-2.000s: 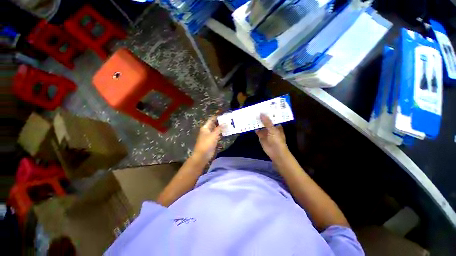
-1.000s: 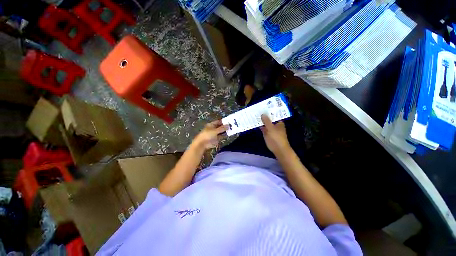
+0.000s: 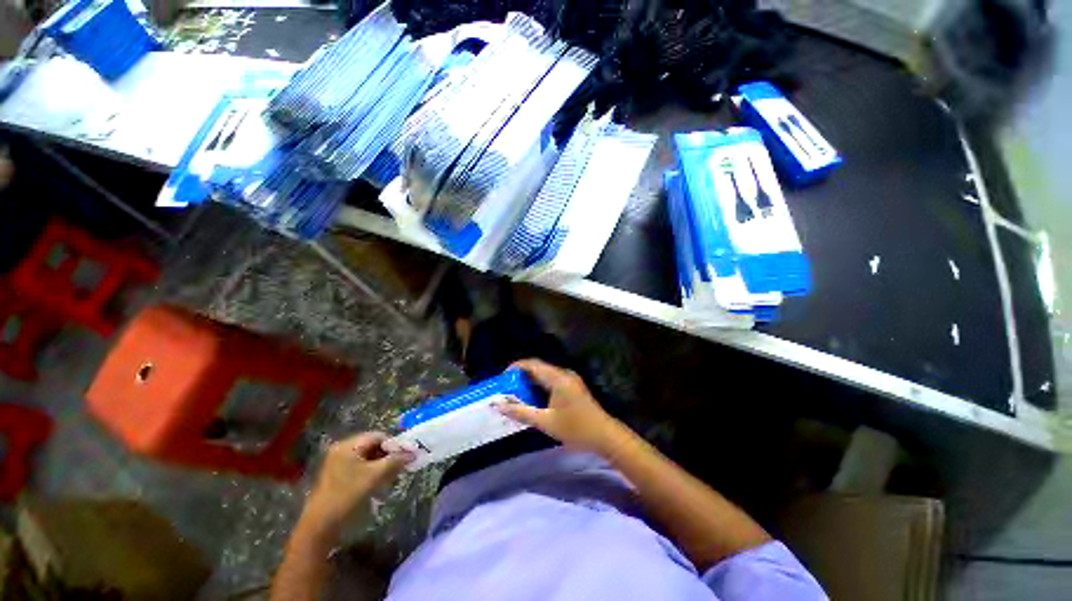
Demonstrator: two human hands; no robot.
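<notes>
A blue-and-white retail box (image 3: 468,427) is held over my lap, its white back up and a blue side showing along the far edge. My left hand (image 3: 357,467) grips its left end, by the narrow white end. My right hand (image 3: 562,409) grips its right end, thumb on the white face. A pile of flat cartons (image 3: 743,223) with dark connectors pictured lies on the table near its edge. One more blue box (image 3: 790,132) lies behind it.
Stacks of fanned cartons (image 3: 494,141) stand along the white table edge (image 3: 823,373). A black cable heap (image 3: 670,53) lies at the back. White bits lie on the black tabletop. An orange stool (image 3: 176,382) stands at left on the littered floor, with more red stools beyond. Brown cardboard (image 3: 876,546) is at lower right.
The view has turned right and up, showing more table. The box now shows a blue side as well as its white face. Both hands still hold it at its ends.
</notes>
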